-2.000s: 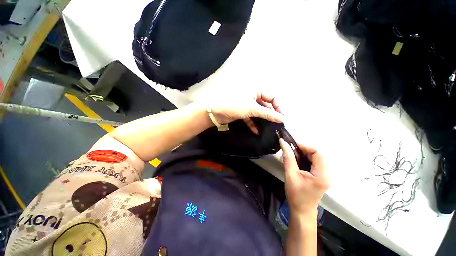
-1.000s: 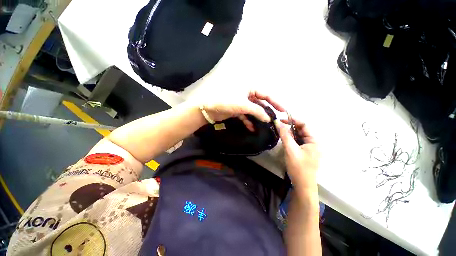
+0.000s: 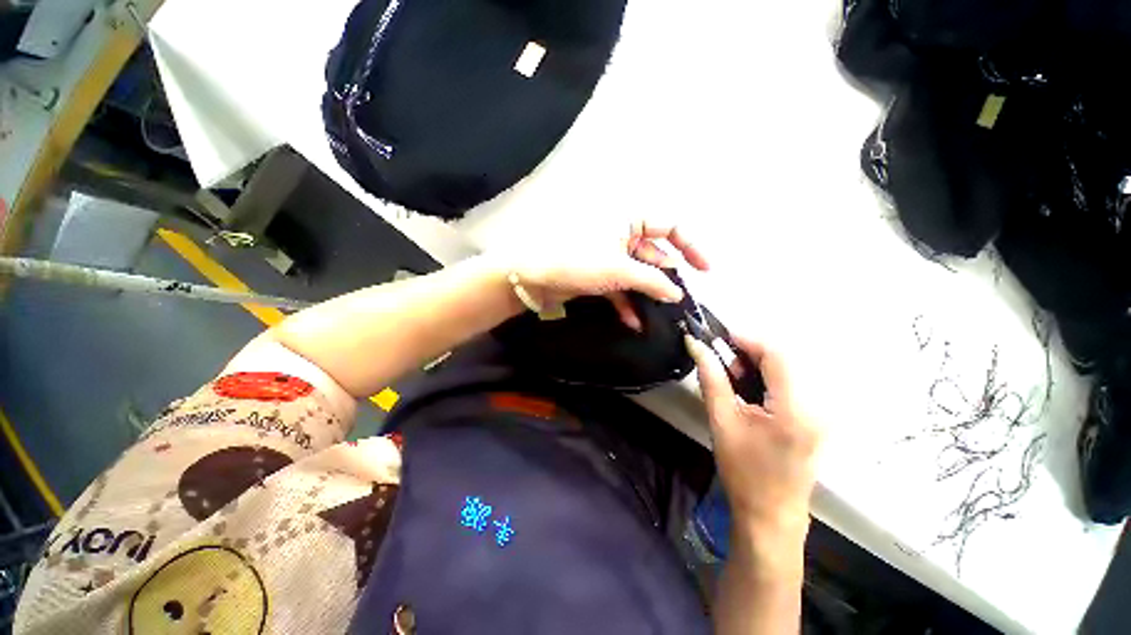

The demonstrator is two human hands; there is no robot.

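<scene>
My left hand (image 3: pixel 608 275) grips the edge of a black bag piece (image 3: pixel 593 345) at the table's near edge, with thumb and fingers around its upper rim. A pale sticker shows on the piece beside my wrist. My right hand (image 3: pixel 757 416) holds small dark thread snips (image 3: pixel 709 333) in the palm and fingers. The snips' tips are at the right end of the piece, close to my left fingertips. The exact contact of the blades with the fabric is too small to tell.
Another oval black bag piece (image 3: pixel 478 106) with a white sticker lies at the table's upper left edge. A large pile of black pieces (image 3: pixel 1029 161) lies at the right. Loose dark thread clippings (image 3: pixel 986 428) lie on the white table (image 3: pixel 757 161) right of my right hand.
Since a second ago my right hand has shifted slightly down and right, away from my left fingertips, and the snips show more clearly. The held piece stays at the table edge.
</scene>
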